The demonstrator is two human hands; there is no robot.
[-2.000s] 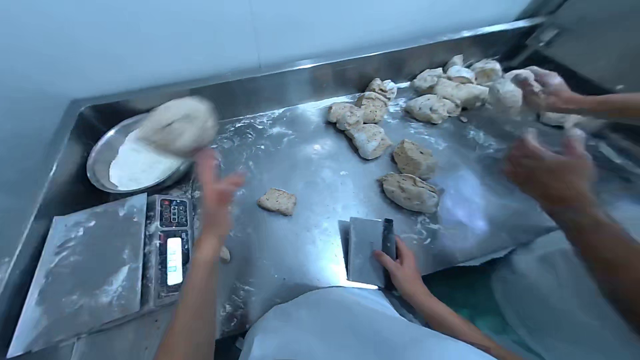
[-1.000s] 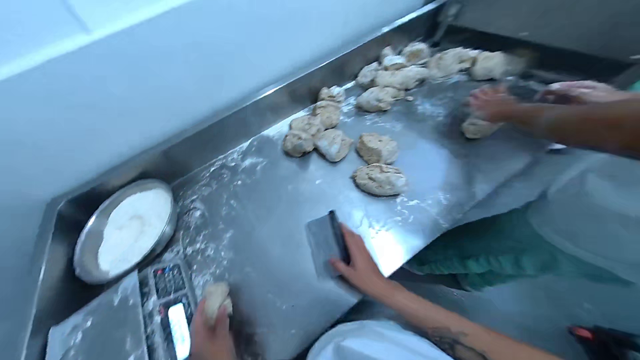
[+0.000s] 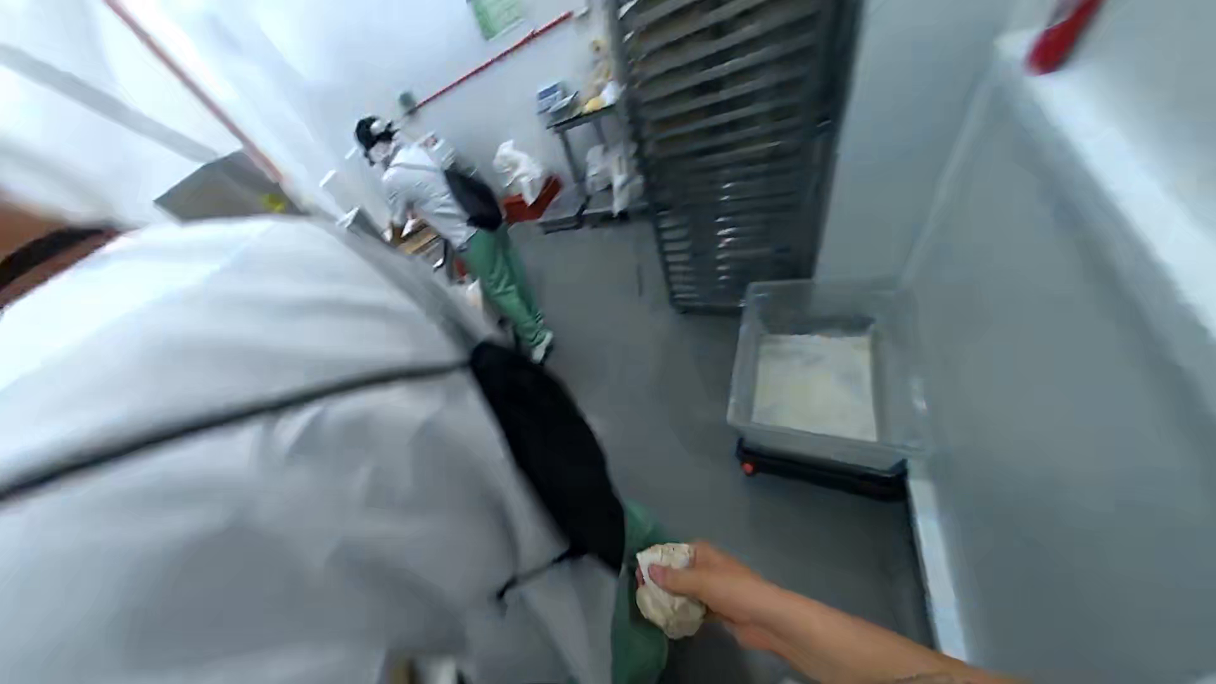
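Observation:
At the lower right of the head view, my right hand (image 3: pixel 714 581) grips a pale, lumpy piece of dough (image 3: pixel 673 608), with the thumb across its front. The forearm comes in from the bottom right corner. The dough is close beside the green trousers (image 3: pixel 638 632) of a co-worker, whose white-clothed back (image 3: pixel 285 475) fills the left of the view. My left hand is out of view. No scraper, scale or flour bowl can be seen.
A clear plastic bin (image 3: pixel 746 380) with pale contents stands on a black wheeled base (image 3: pixel 822 472) against the right wall. Behind it is a tall tray rack (image 3: pixel 731 142). Another person (image 3: pixel 446 199) bends over a work surface farther off.
The view has swung far round, away from the steel table. My right hand, earlier on the scraper, now holds dough. My left hand has gone out of view.

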